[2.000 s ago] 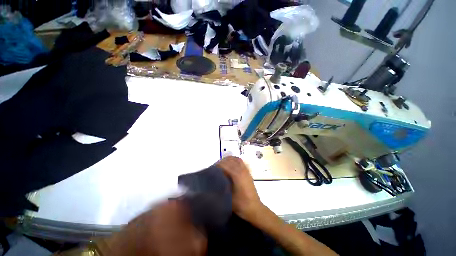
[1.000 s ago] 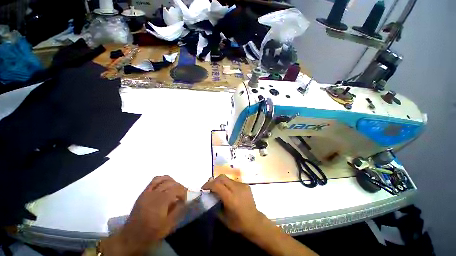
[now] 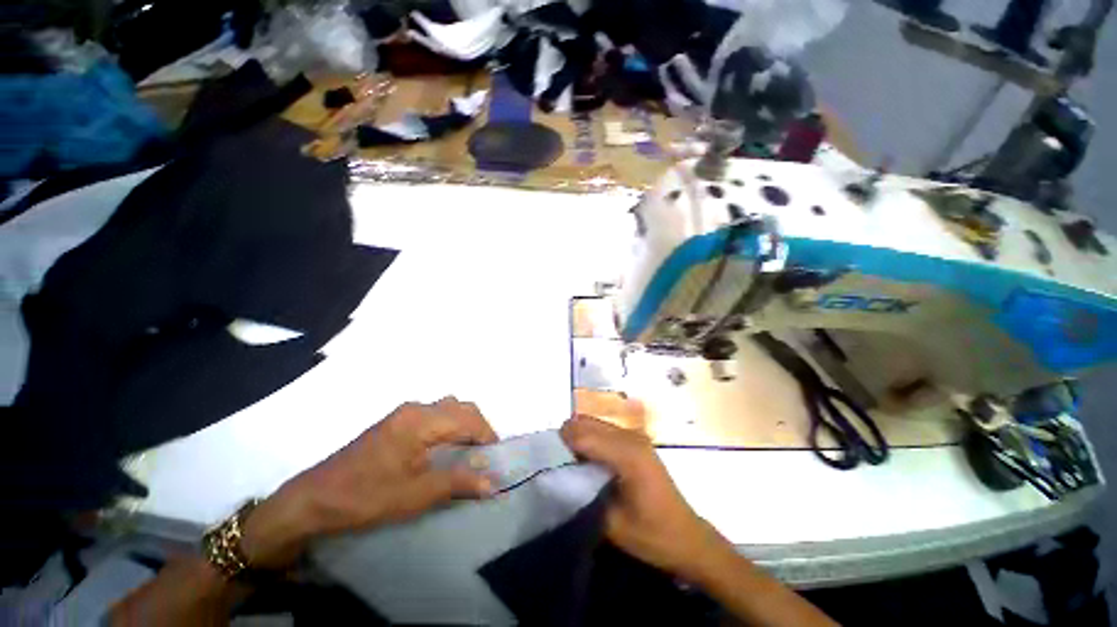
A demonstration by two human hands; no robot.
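Observation:
A grey-backed dark fabric panel [image 3: 429, 557] hangs over the table's front edge at the lower middle. My left hand [image 3: 398, 472] pinches its upper edge from the left, fingertips on a narrow folded strip. My right hand [image 3: 631, 490] pinches the same edge at its right end. A thin dark line runs along the fold between the hands. The white sewing machine [image 3: 845, 270] stands to the right. Its needle plate [image 3: 600, 364] is just above my right hand, and the fabric is not under the presser foot.
A pile of black cut pieces [image 3: 208, 282] lies on the table's left. Black-handled scissors [image 3: 839, 416] lie under the machine arm, a dish of tools [image 3: 1023, 447] at the right. Fabric scraps and a dark round disc [image 3: 515, 145] lie on the cardboard behind.
The fabric has turned to show more of its grey side, and the folded strip is stretched between my hands. The whole view has shifted, with the machine now further right.

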